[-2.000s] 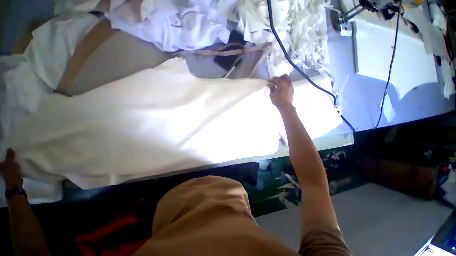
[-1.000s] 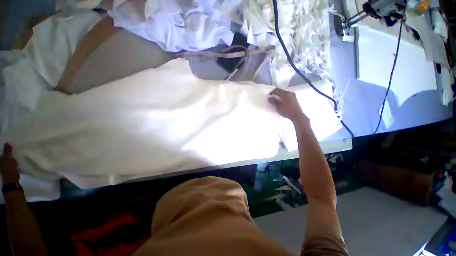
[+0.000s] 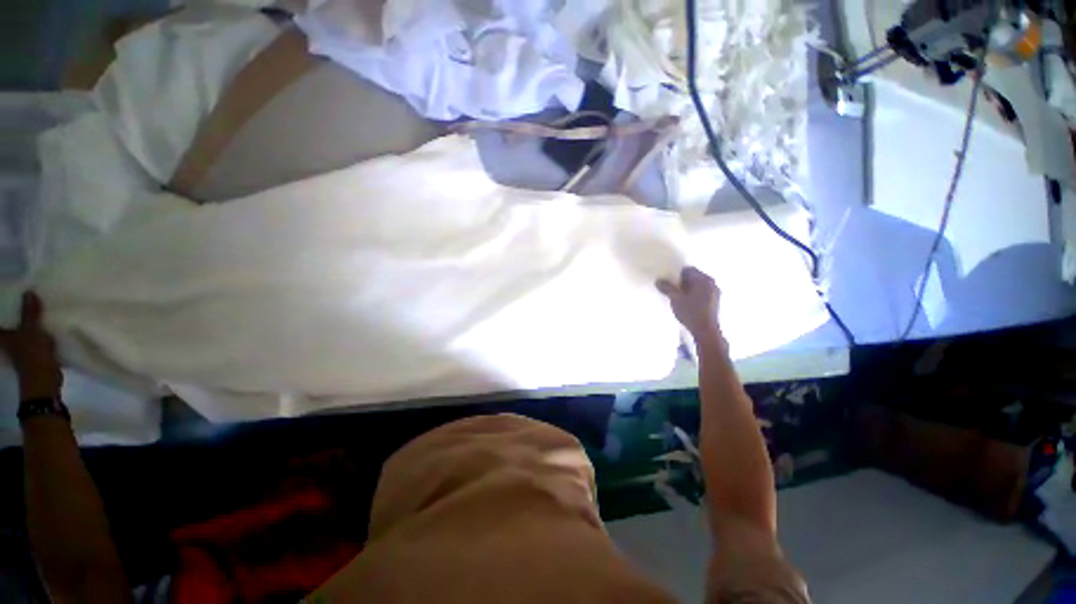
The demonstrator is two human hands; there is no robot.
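A long cream-white cut fabric panel (image 3: 319,289) lies along the front of the table, with strong glare on its right half. My left hand (image 3: 28,342), with a dark band on the wrist, is at the panel's far left end, near the picture's edge; whether its fingers grip the cloth is unclear. My right hand (image 3: 691,297) pinches the panel near its right end, thumb and finger together at the cloth. More white cloth lies under and beyond the panel.
Ruffled white pieces (image 3: 448,59) and shredded offcuts (image 3: 737,94) lie at the back. A dark cord (image 3: 755,198) hangs across the right side. A metal cutting machine (image 3: 944,35) stands at the upper right. Brown pattern card (image 3: 236,112) lies at the upper left.
My right hand has moved from the panel's upper edge down toward the front edge. My left hand is still at the left end. The view has shifted slightly.
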